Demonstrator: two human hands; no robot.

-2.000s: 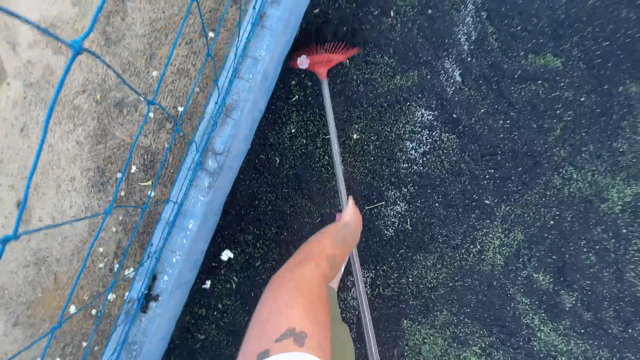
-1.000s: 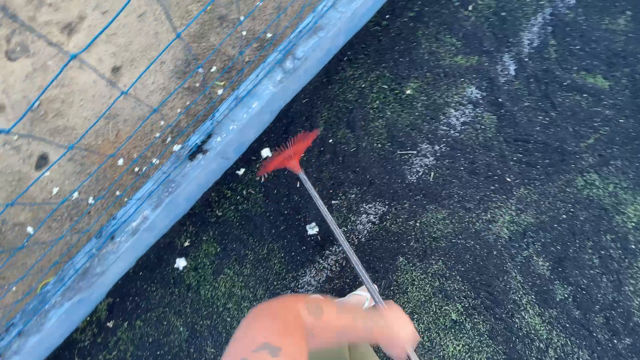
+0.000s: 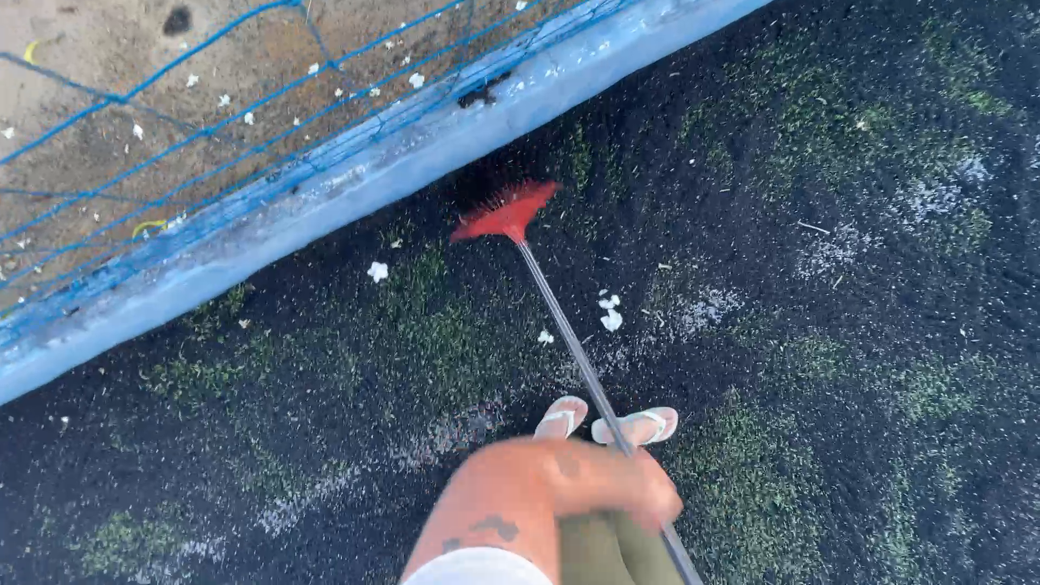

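My left hand [image 3: 654,496], blurred, is closed around the metal handle of a rake with a red fan-shaped head [image 3: 508,213]. The arm bends across in front of my legs from the lower left. The handle slants up and left from the bottom edge, past my feet, to the head on the dark turf beside a blue-painted curb [image 3: 325,207]. The rake's tines point toward the curb. White blossoms lie near the handle, one pair [image 3: 610,315] just to its right and another [image 3: 377,271] left of the head. My right hand is out of view.
Blue netting [image 3: 122,99] runs along the curb's far side, over brown ground with scattered white blossoms. My feet in white flip-flops [image 3: 562,416] stand close under the handle. Worn artificial turf [image 3: 772,479] with green patches and pale granules spreads around them.
The view has turned and shifted considerably. My left arm, stretched toward the rake two seconds ago, is now bent across my body. The grip on the handle stays closed.
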